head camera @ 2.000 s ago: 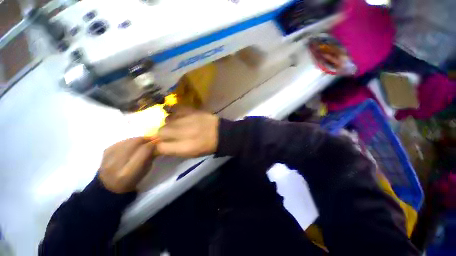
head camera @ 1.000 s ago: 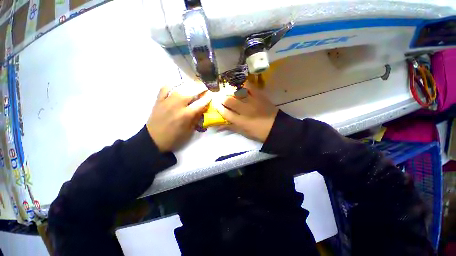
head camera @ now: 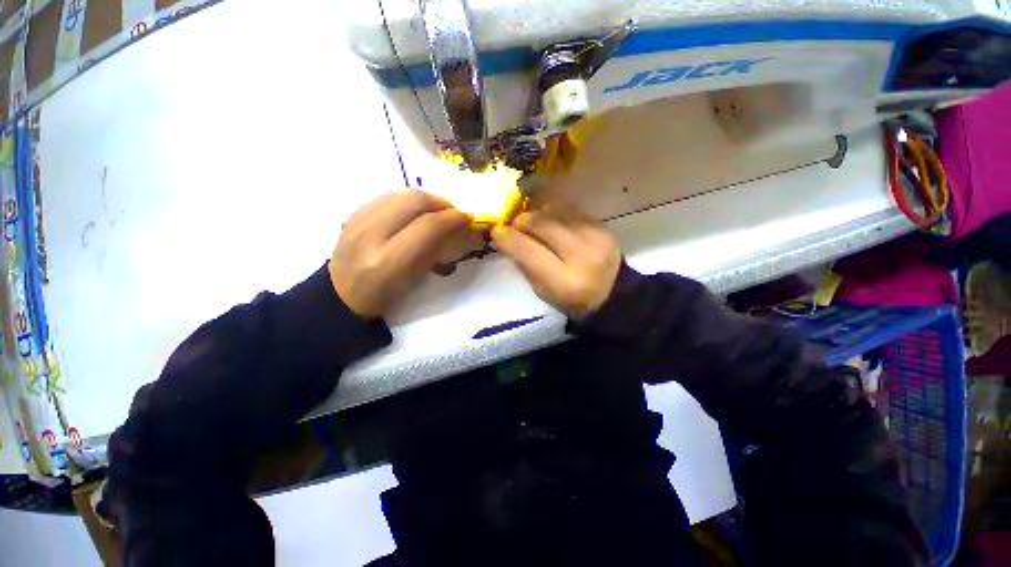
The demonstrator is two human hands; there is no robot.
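A small piece of mustard-yellow cloth point(head camera: 488, 202) lies under the needle area of the white sewing machine point(head camera: 732, 72), washed out by the bright lamp. My left hand point(head camera: 390, 246) pinches its near left edge with thumb and fingers. My right hand point(head camera: 563, 257) pinches its near right edge, the fingertips of both hands close together. More yellow cloth point(head camera: 557, 153) shows behind, right of the presser area. The presser foot and needle are lost in the glare.
Red-orange handled snips point(head camera: 918, 177) lie at the table's right end beside magenta cloth point(head camera: 981, 155). A blue crate point(head camera: 926, 426) stands below right. The white table point(head camera: 200, 210) has taped edges. A shiny curved guard point(head camera: 455, 78) hangs above the work.
Since one second ago, my right hand has drawn back from the needle area towards the near edge of the cloth. The yellow cloth now lies nearer the needle, and less hangs towards me.
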